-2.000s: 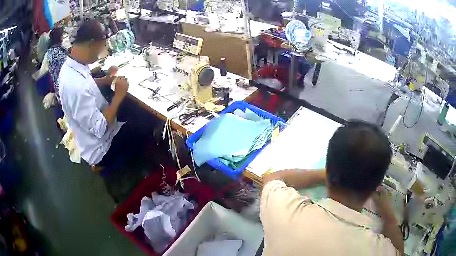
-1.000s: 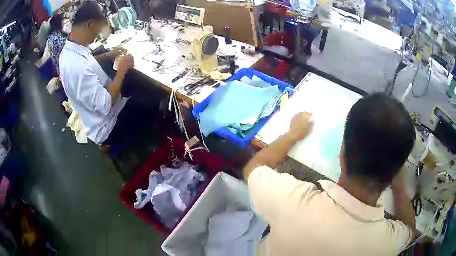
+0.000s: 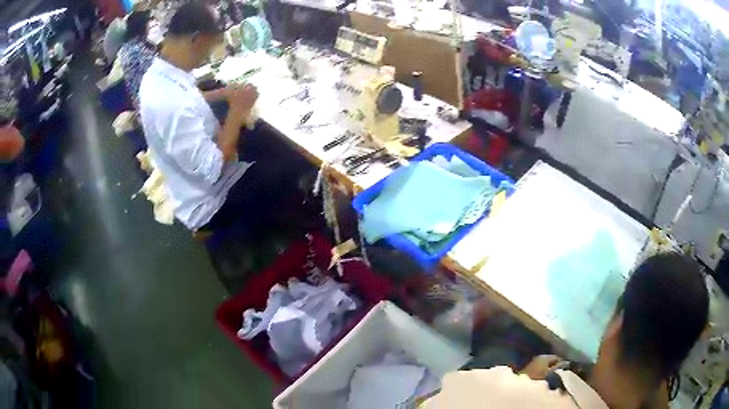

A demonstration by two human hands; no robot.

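Neither of my hands is in the picture. Nearest in front are a white bin (image 3: 320, 389) with pale pieces (image 3: 387, 387) at the bottom centre, and a red bin (image 3: 232, 323) holding crumpled pale lilac pieces (image 3: 302, 327) to its left. A blue bin (image 3: 436, 260) heaped with aqua cut panels (image 3: 428, 200) stands beyond them, between two benches. An aqua piece (image 3: 587, 268) lies flat on the white table (image 3: 511, 232) at the right.
A person in a cream shirt (image 3: 487, 390) is at the lower right, one hand near the shoulder. Another person in a white shirt (image 3: 180, 132) sits at a bench with a cream sewing machine (image 3: 380, 108) and dark tools (image 3: 360, 156). Green floor (image 3: 120, 279) runs along the left.
The view has shifted, and the bins now appear further right. The cream-shirted person's arm has left the white table and the hand is near the shoulder; the aqua piece there is more exposed.
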